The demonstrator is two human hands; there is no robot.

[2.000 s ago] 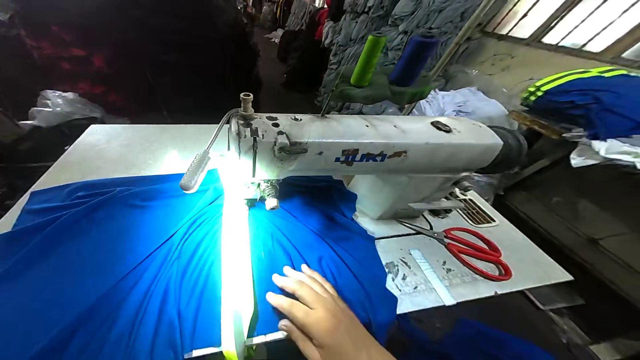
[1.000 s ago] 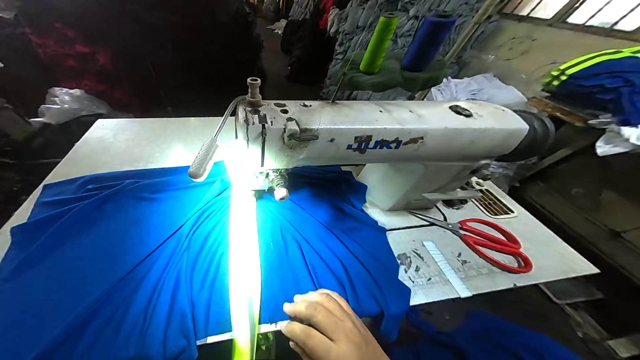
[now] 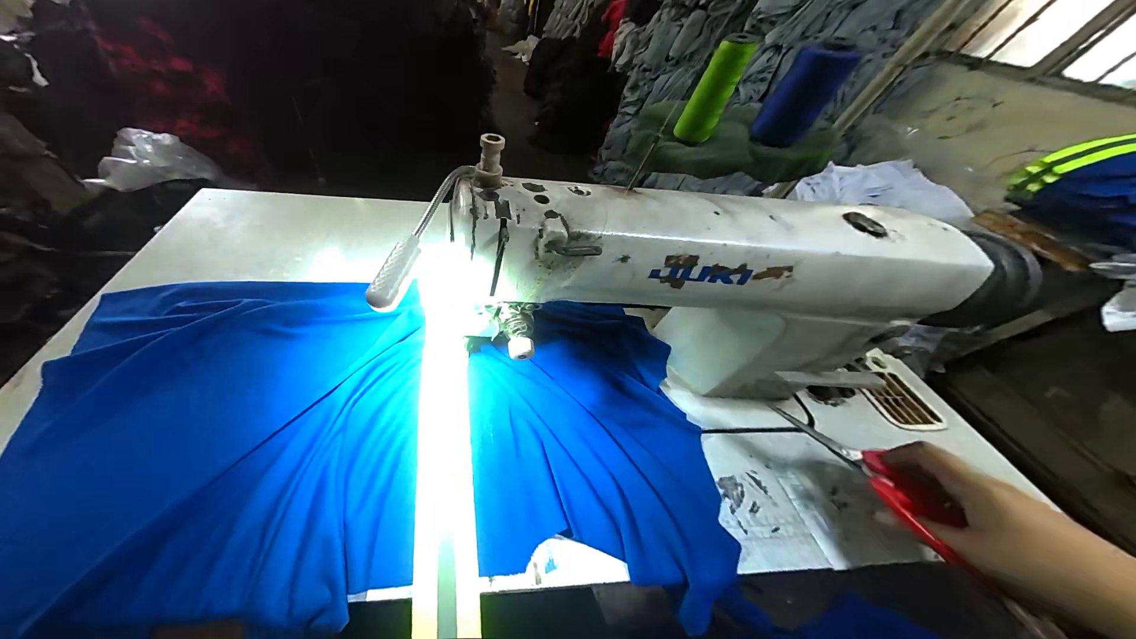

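Observation:
My right hand (image 3: 985,515) grips the red handles of a pair of scissors (image 3: 896,497) at the right of the table, blades pointing up-left toward the sewing machine's base. A white Juki sewing machine (image 3: 737,253) stands across the table. Blue fabric (image 3: 248,426) lies spread beneath its needle area and hangs over the front edge. A strip of neon yellow-green tape (image 3: 446,532), washed out by the lamp's glare, runs from the needle area down over the fabric. My left hand is out of view.
A flexible lamp (image 3: 395,273) hangs left of the machine head. Green (image 3: 717,89) and blue thread cones (image 3: 806,93) stand behind it. Blue garments with neon stripes (image 3: 1083,182) lie at far right, and a plastic bag (image 3: 155,161) at far left. The white tabletop (image 3: 293,235) slopes away in view.
My right hand has moved from the fabric at the front edge to the right and taken hold of the scissors, which lay on the table before.

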